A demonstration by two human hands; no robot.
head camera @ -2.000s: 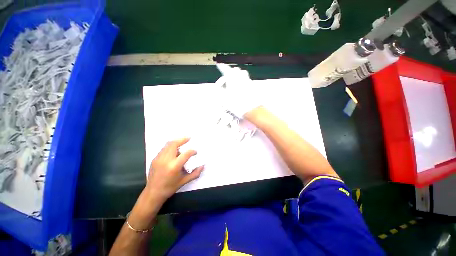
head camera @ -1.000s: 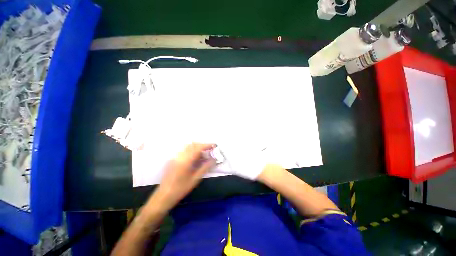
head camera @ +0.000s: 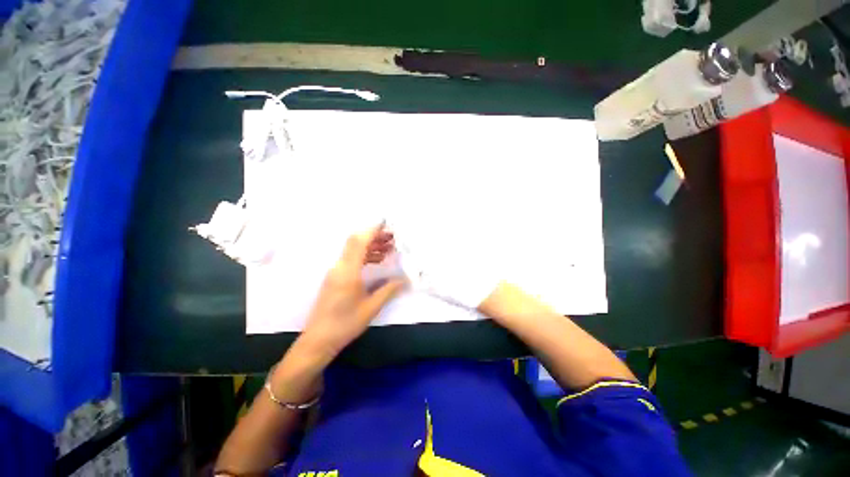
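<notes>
A white sheet (head camera: 503, 186) lies in front of me. My bare left hand (head camera: 349, 289) is over its lower middle, thumb and fingers spread. My right hand (head camera: 447, 284), in a white glove, is just right of it and blends into the sheet. Something pale lies between the hands, too washed out to tell whether either hand grips it. A white power adapter (head camera: 226, 224) with prongs pointing left rests across the sheet's left edge. A bundled white cord (head camera: 270, 135) lies at the upper left corner, its loose ends past the top edge.
A blue bin (head camera: 112, 186) full of white corded adapters stands left. Two white bottles (head camera: 652, 98) lean at the upper right, a small blue-and-yellow item (head camera: 669, 184) below them. A red bin (head camera: 748, 233) stands right. Another white adapter (head camera: 664, 14) is on the green conveyor (head camera: 419, 23).
Two seconds ago my right hand was farther forward with white items beneath it. The adapter and cord now show at the left. Since one second ago, my hands have moved slightly forward.
</notes>
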